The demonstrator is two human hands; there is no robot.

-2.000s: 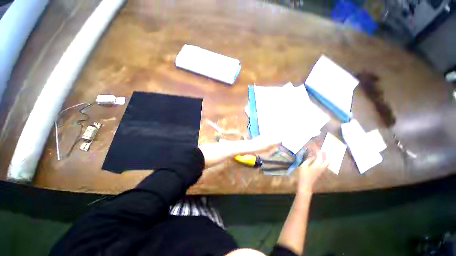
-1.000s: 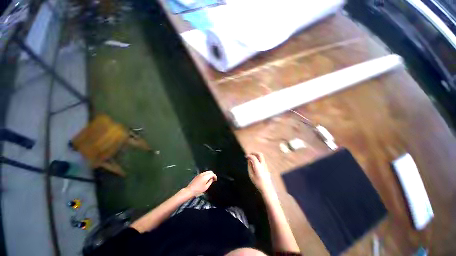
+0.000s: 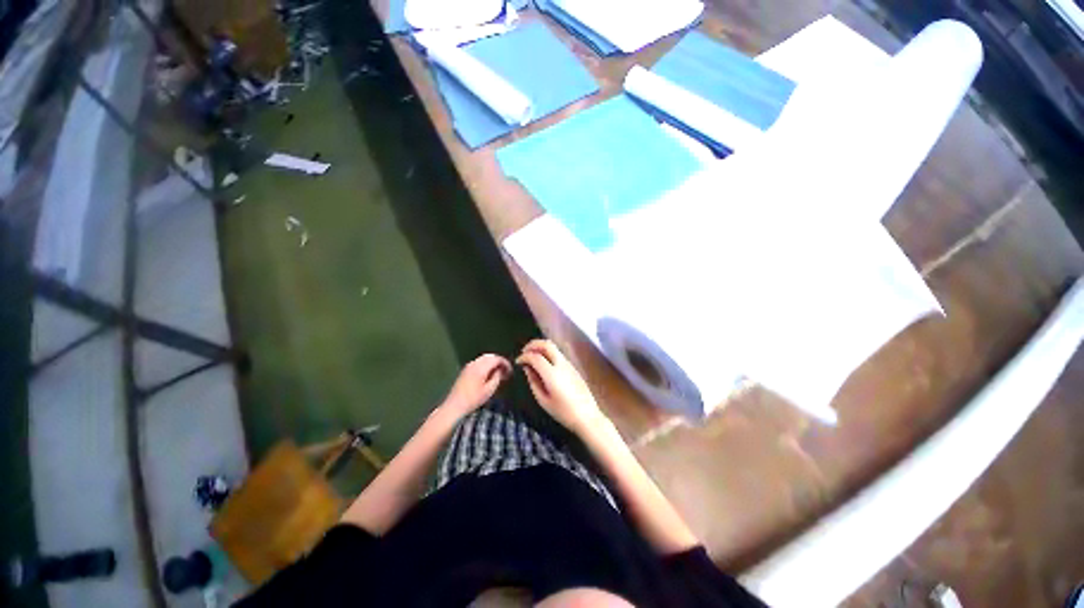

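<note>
My left hand [image 3: 481, 378] and my right hand [image 3: 550, 378] are close together in front of my waist, near the table edge. Their fingers are loosely curled and no object shows in either. A large white roll [image 3: 796, 238] lies across the table to the right of my hands, its hollow end facing me. Loose white sheeting [image 3: 862, 339] spreads beside it. Teal-blue fabric pieces [image 3: 594, 160] lie beyond the roll's near end, with more teal squares [image 3: 541, 71] farther up.
A narrower white roll [image 3: 939, 475] lies at lower right on the brown table [image 3: 737, 457]. Small white rolled pieces [image 3: 481, 81] lie on the teal fabric. A wooden stool [image 3: 279, 511] stands at lower left on the green floor [image 3: 345, 321], with scraps scattered on it.
The view has swung left along the table. The black piece has left view, and the large roll and teal pieces are nearer. My hands have left the table and come together in front of me.
</note>
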